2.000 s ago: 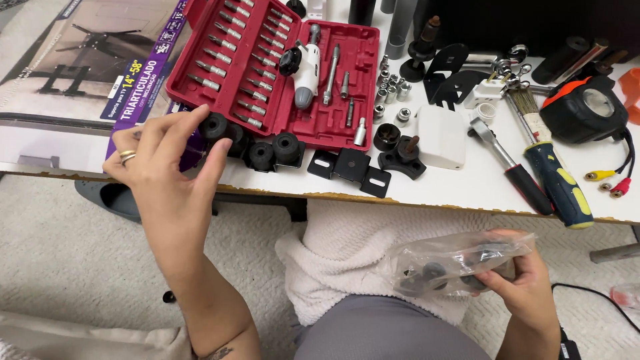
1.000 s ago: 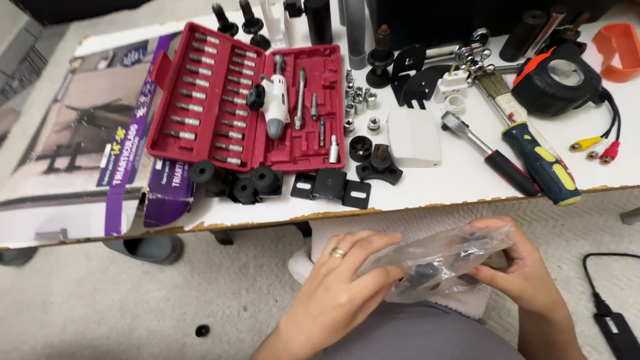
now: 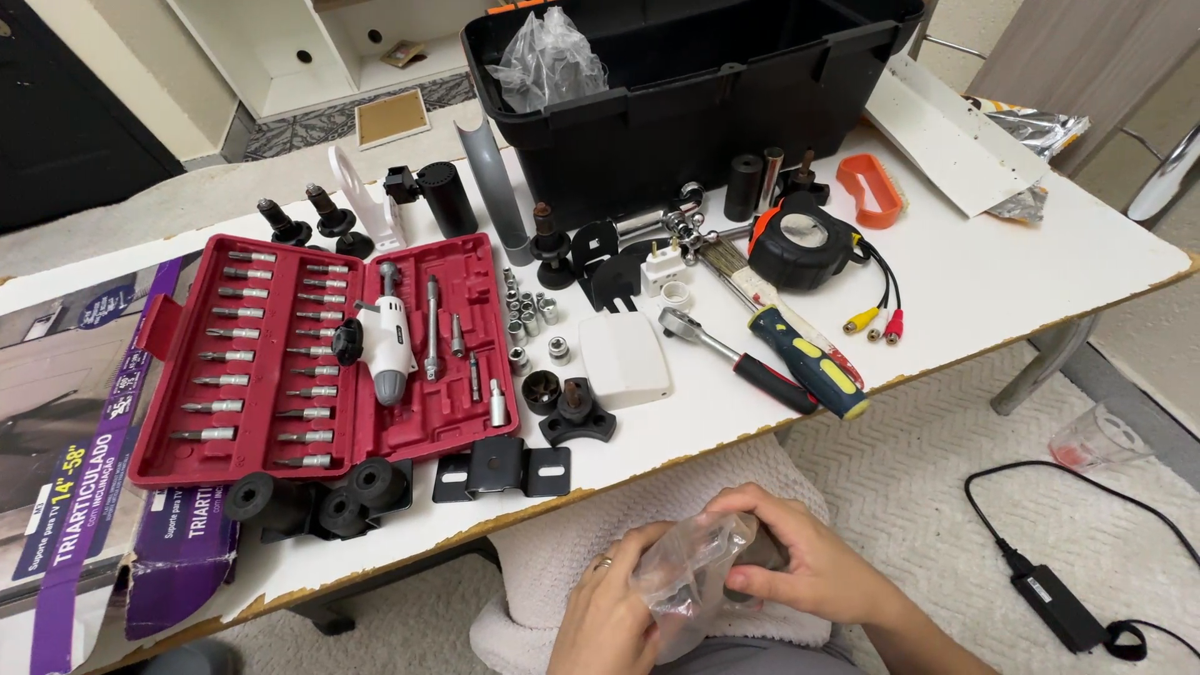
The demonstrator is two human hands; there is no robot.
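Note:
Over the lap, both hands are on a clear plastic bag (image 3: 689,581). My left hand (image 3: 605,600), with a ring on one finger, grips the bag's left side. Around the bag's right part curls my right hand (image 3: 811,562), with a dark round piece (image 3: 764,553) between its thumb and fingers; whether the piece is inside the bag is unclear. Beyond the hands, on the table, are a black slotted metal bracket (image 3: 497,469), a black three-lobed knob (image 3: 577,422), a white plastic cover (image 3: 623,358) and a ratchet wrench (image 3: 736,361).
A red bit case (image 3: 253,375) lies unfolded beside a purple cardboard box (image 3: 183,562). Black rubber-like cylinders (image 3: 272,502) sit at the table's chipped front edge (image 3: 656,461). Behind stand a black toolbox (image 3: 694,122) and a tape measure (image 3: 802,244). A power adapter (image 3: 1055,605) lies on the floor.
My left hand has come from beside the black cylinders at the table's edge to the plastic bag. The bag now looks more bunched between the hands. The view has shifted to show more of the toolbox.

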